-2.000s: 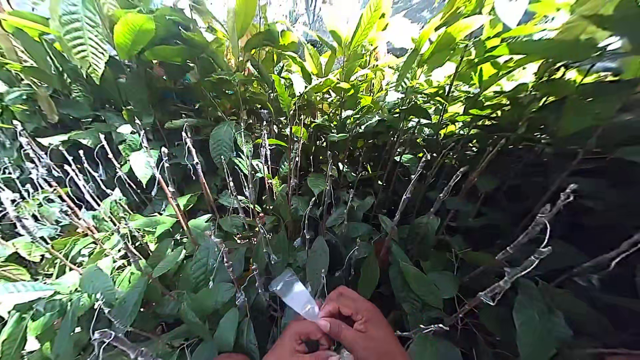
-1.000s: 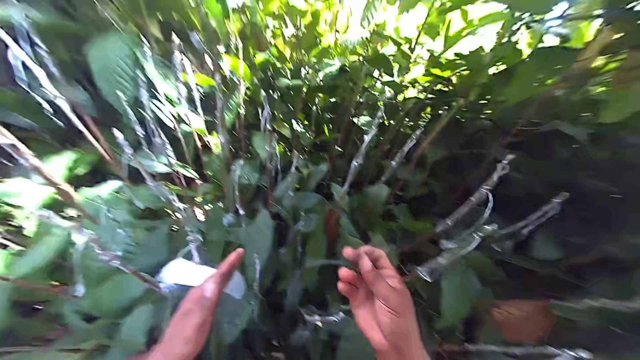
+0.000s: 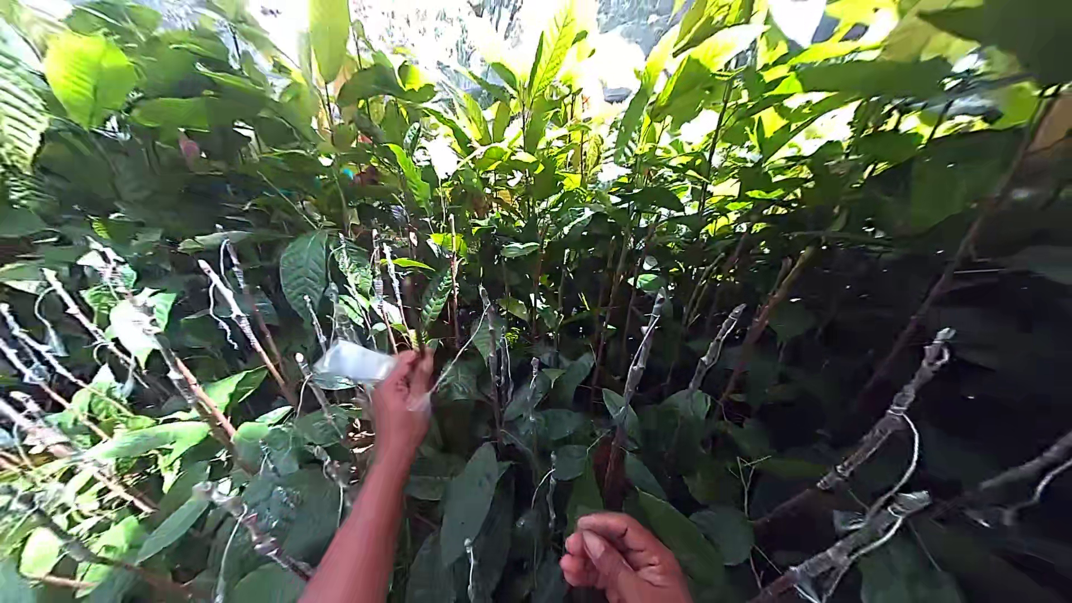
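Note:
My left hand (image 3: pixel 404 402) is stretched out among the stems left of centre. A translucent white plastic strip (image 3: pixel 356 362) juts out to the left from its fingers, and a bit of clear film shows by the palm. The fingertips are at a thin stem, though contact is unclear. My right hand (image 3: pixel 624 557) is low at the bottom centre, its fingers curled and thumb against them; whether it holds anything is not visible. Around both hands rise cut plant stems wrapped in clear plastic film, one (image 3: pixel 641 360) standing above the right hand.
Several wrapped stems (image 3: pixel 234 314) lean at the left, and a thick wrapped stem (image 3: pixel 879 431) slants up at the right with a loose tie hanging. Broad green leaves (image 3: pixel 469 494) fill the low middle. Tall leafy plants (image 3: pixel 536 151) stand behind in bright light.
Two seconds ago both hands were together at the bottom centre with the white strip. They have parted; my left hand has reached forward and left, and my right hand remains low.

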